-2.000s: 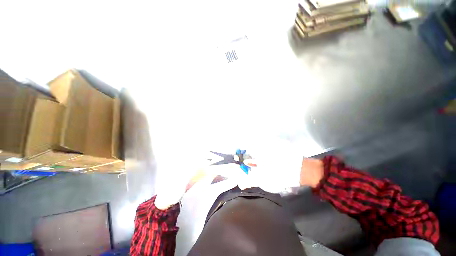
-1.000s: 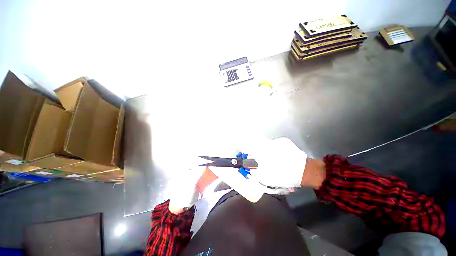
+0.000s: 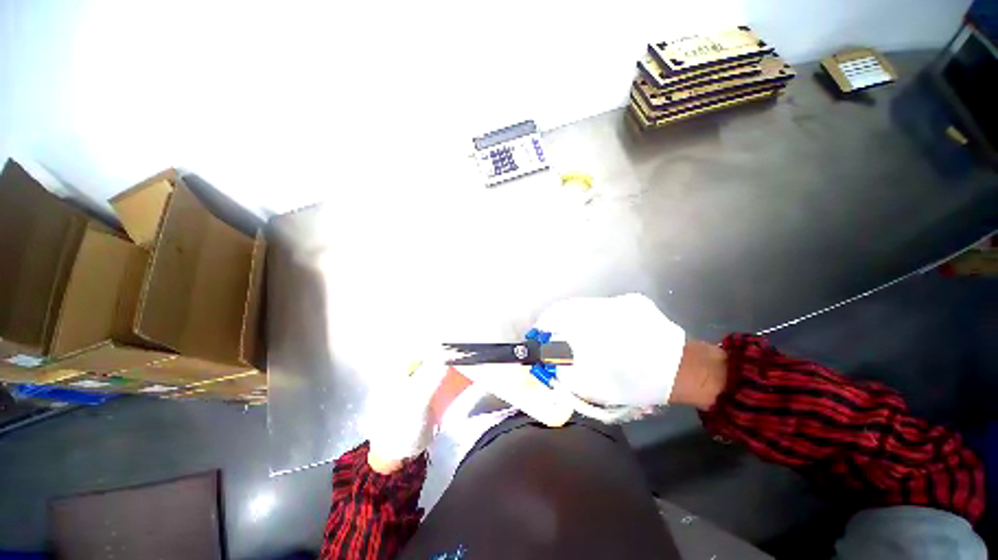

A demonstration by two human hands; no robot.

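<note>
Scissors (image 3: 517, 352) with dark blades and blue near the pivot are in my right hand (image 3: 618, 352), which wears a white glove. The blades point left, slightly apart at the tips. My left hand (image 3: 403, 410), also white-gloved, is beside the blade tips and washed out by glare. A pale piece (image 3: 531, 396) with a rounded end lies below the scissors, between my hands. An orange-red patch (image 3: 447, 392) shows at my left hand. Glare hides my left fingers and what they may hold.
A shiny grey bench (image 3: 722, 208) carries a calculator (image 3: 510, 153), a yellowish ring (image 3: 577, 181), stacked tan boards (image 3: 711, 77) and a small tan block with a white label (image 3: 859, 70). Open cardboard boxes (image 3: 202, 279) stand left. A pale round container (image 3: 911, 538) is at lower right.
The view has shifted and the glare has shrunk, so the calculator, ring and board stack show clearly. The scissor blades, wider apart at first, are now nearly closed. My left hand sits nearer the blades.
</note>
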